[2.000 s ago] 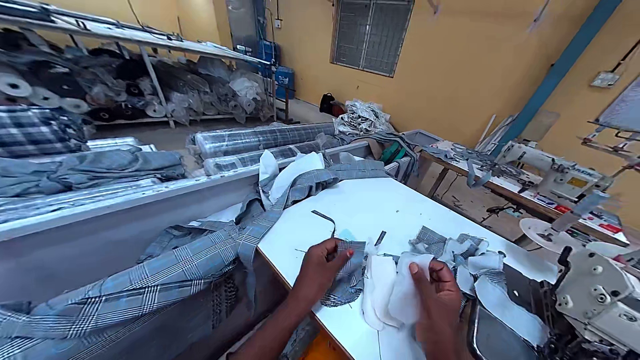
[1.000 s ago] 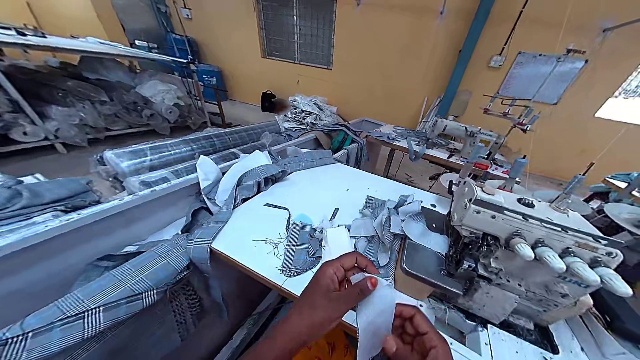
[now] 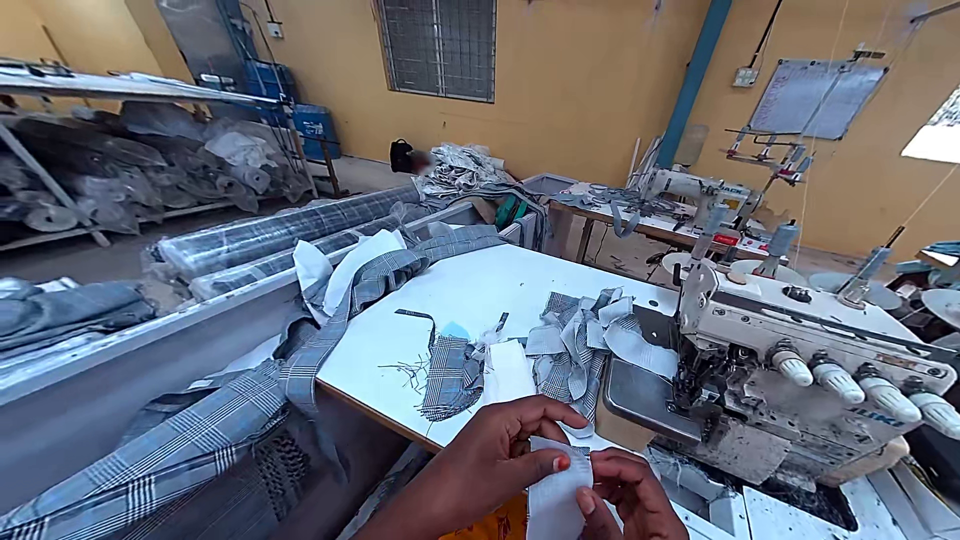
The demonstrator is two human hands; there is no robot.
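Observation:
Near the front edge of the white table (image 3: 480,277), my left hand (image 3: 517,442) pinches a pale fabric piece (image 3: 559,487) between thumb and fingers. My right hand (image 3: 626,495) grips the same piece from the other side, close to the left fingertips. Just beyond the hands lie a white fabric piece (image 3: 510,373) and a grey checked piece (image 3: 448,375) with frayed threads. A heap of grey and pale cut pieces (image 3: 574,337) rests beside the metal plate of a Juki overlock sewing machine (image 3: 795,337), which stands to the right of my hands.
Long checked fabric strips (image 3: 300,367) hang over the table's left side and a grey bin wall (image 3: 150,349). Plastic-wrapped fabric rolls (image 3: 292,229) lie behind it. Another sewing machine (image 3: 697,195) stands on a farther table. Thread cones (image 3: 780,240) rise behind the overlock machine.
The view has swung right, bringing the overlock machine fully in. My hands have come together at the table's front edge on one pale piece; a white piece now lies on the table.

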